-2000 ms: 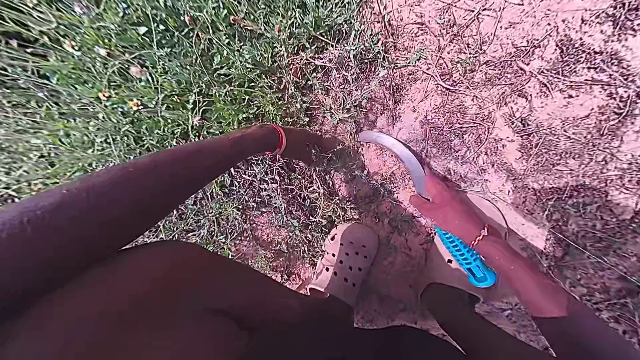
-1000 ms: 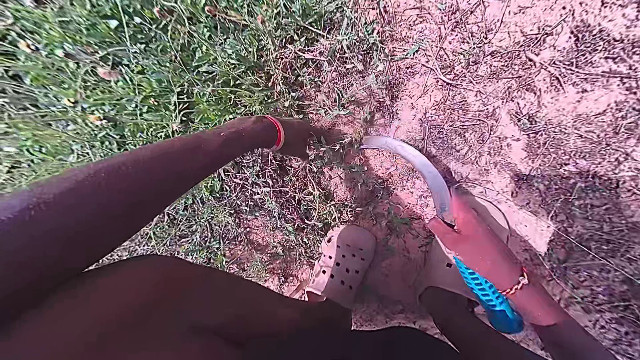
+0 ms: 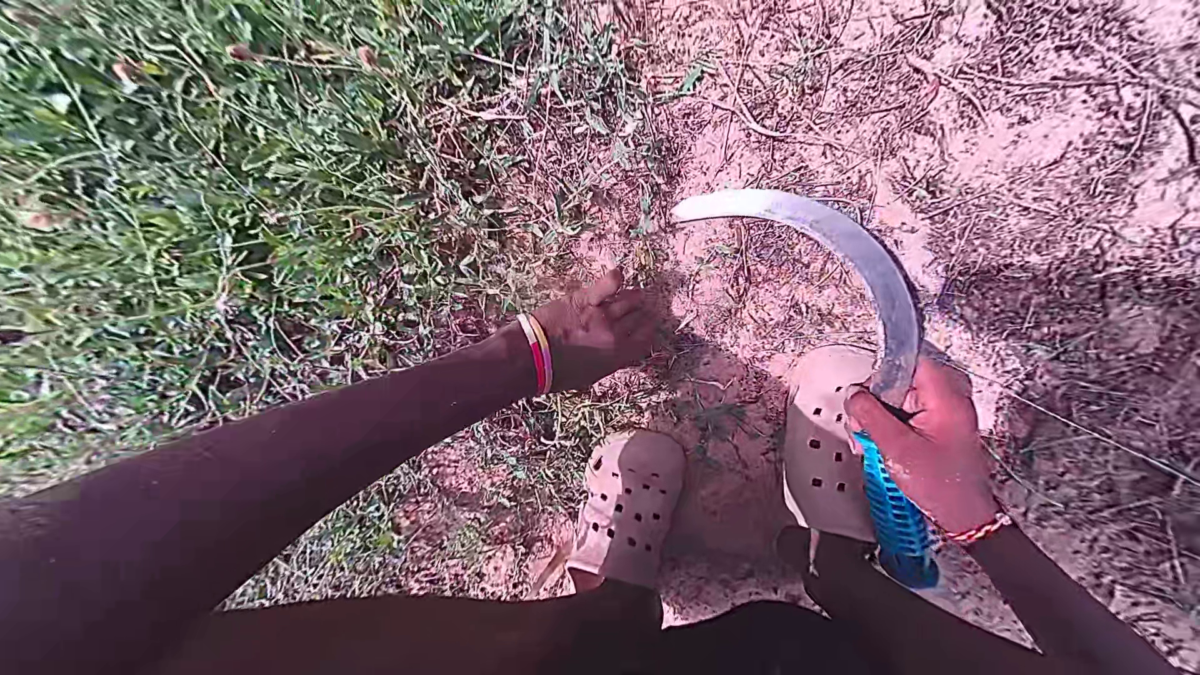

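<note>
My right hand (image 3: pixel 923 445) grips a sickle by its blue plastic handle, near where the handle meets the blade. The curved metal blade (image 3: pixel 867 253) arcs up and to the left over bare soil, its pale tip clear of my left hand. My left hand (image 3: pixel 605 328) is low over the edge of the grass, palm partly turned up and fingers loosely curled; a banded bracelet circles its wrist. Nothing plain shows in it, though its fingertips are dark and blurred. Green grass and weeds (image 3: pixel 309 216) fill the ground to its left.
Two light clogs with holes, the left one (image 3: pixel 628 502) and the right one (image 3: pixel 820 445), are on my feet below my hands. Dry roots and stems (image 3: pixel 778 127) lie on the pinkish soil at the upper right. A thin stalk (image 3: pixel 1078 427) crosses the ground at the right.
The sickle blade has moved away from my left hand; one second ago its tip was beside those fingers. My left hand has turned and its fingers have come into view.
</note>
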